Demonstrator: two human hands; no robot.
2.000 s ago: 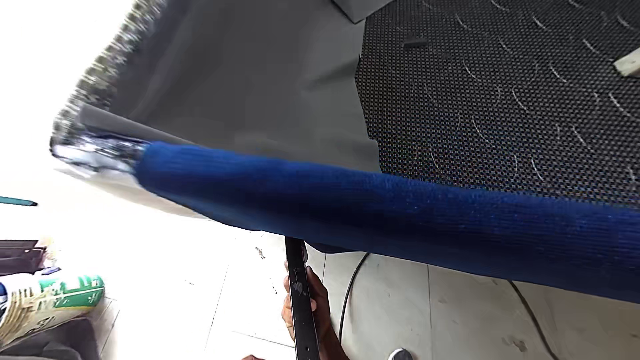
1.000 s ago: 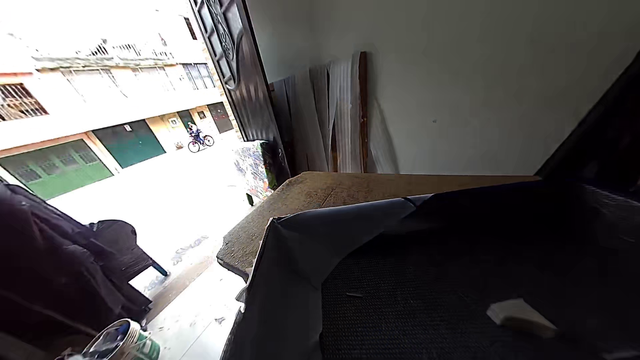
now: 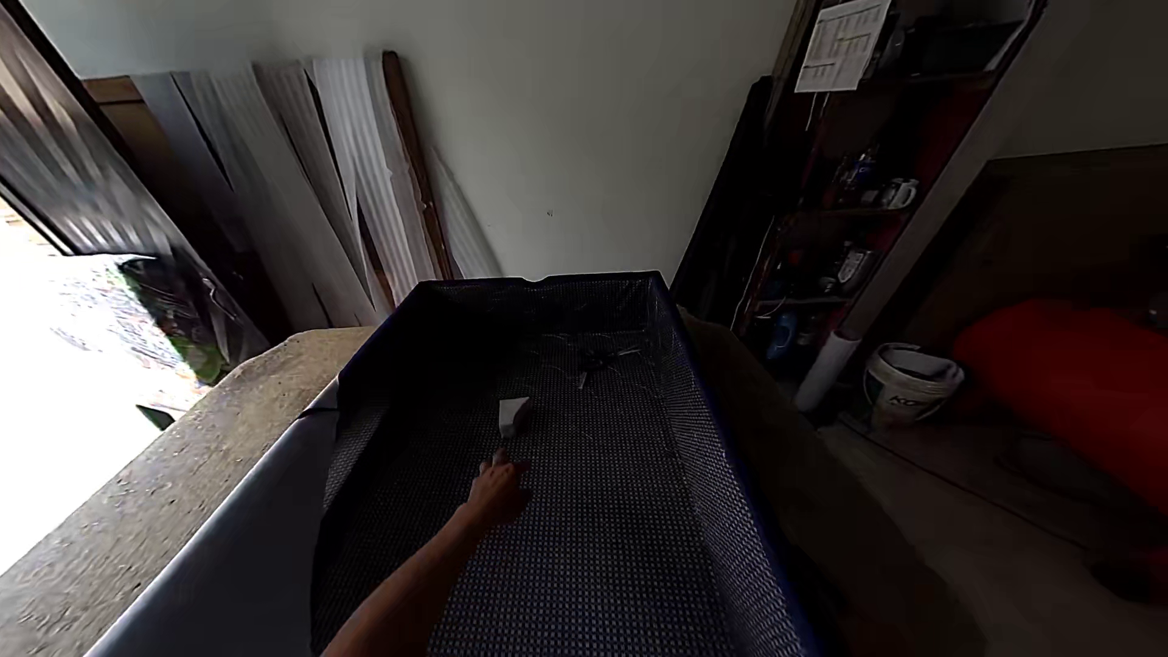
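My left hand (image 3: 497,488) reaches from the bottom over the woven-patterned floor of a padded, box-shaped upholstered piece (image 3: 593,547) with dark blue edges. Its fingertips are just below a small whitish wedge-shaped block (image 3: 511,416); whether they touch it, or hold something small and pale, I cannot tell. Farther back on the same floor lies a dark tool with pale, spread ends, perhaps scissors (image 3: 598,362). Smooth grey material (image 3: 246,547) hangs over the left side. My right hand is out of view.
A worn tabletop (image 3: 210,429) extends under the piece. Corrugated sheets (image 3: 342,173) and a wooden board (image 3: 420,173) lean on the wall. To the right stand shelves (image 3: 844,212) with bottles and mugs, a white roll (image 3: 826,370), a bucket (image 3: 912,388) and something red (image 3: 1068,374).
The view has swung widely, from the blue edge and tiled floor, past the street doorway, to the inside of the piece. My left hand now shows over its floor, near the whitish block.
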